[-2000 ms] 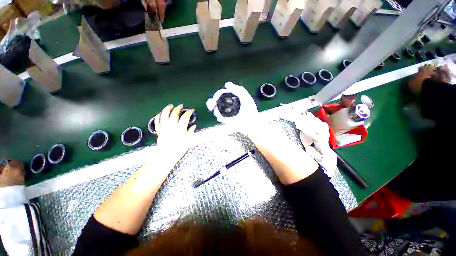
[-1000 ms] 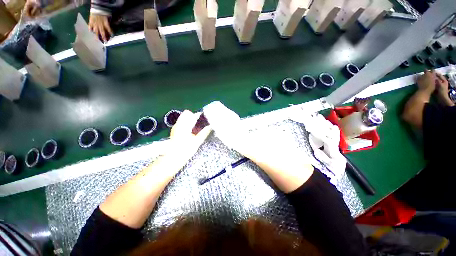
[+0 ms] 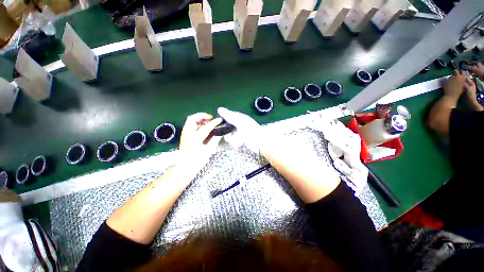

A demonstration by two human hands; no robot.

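My left hand [image 3: 199, 135], bare, and my right hand [image 3: 239, 129], in a white glove, meet over the belt's near white rail. Between them they hold a small round black unit [image 3: 225, 129], tilted edge-on; its face is hidden from me. Other black units with pale rings stand along the green belt, one [image 3: 165, 132] just left of my hands and one [image 3: 264, 104] to the right. A thin black stick [image 3: 230, 187] with a pale band lies on the silvery bubble wrap [image 3: 239, 212] under my forearms.
A red tray [image 3: 395, 151] at the right holds a whitish bottle [image 3: 376, 131]. White crumpled cloth [image 3: 345, 143] and a dark rod [image 3: 383, 186] lie beside it. A grey post [image 3: 403, 58] slants at right. Open cartons [image 3: 200, 36] line the far side. People's hands and sleeves show at both sides.
My left hand has left the row of units and joined my right hand at the unit, which has turned from face-up to edge-on. The row and the cartons have shifted left over the last second.
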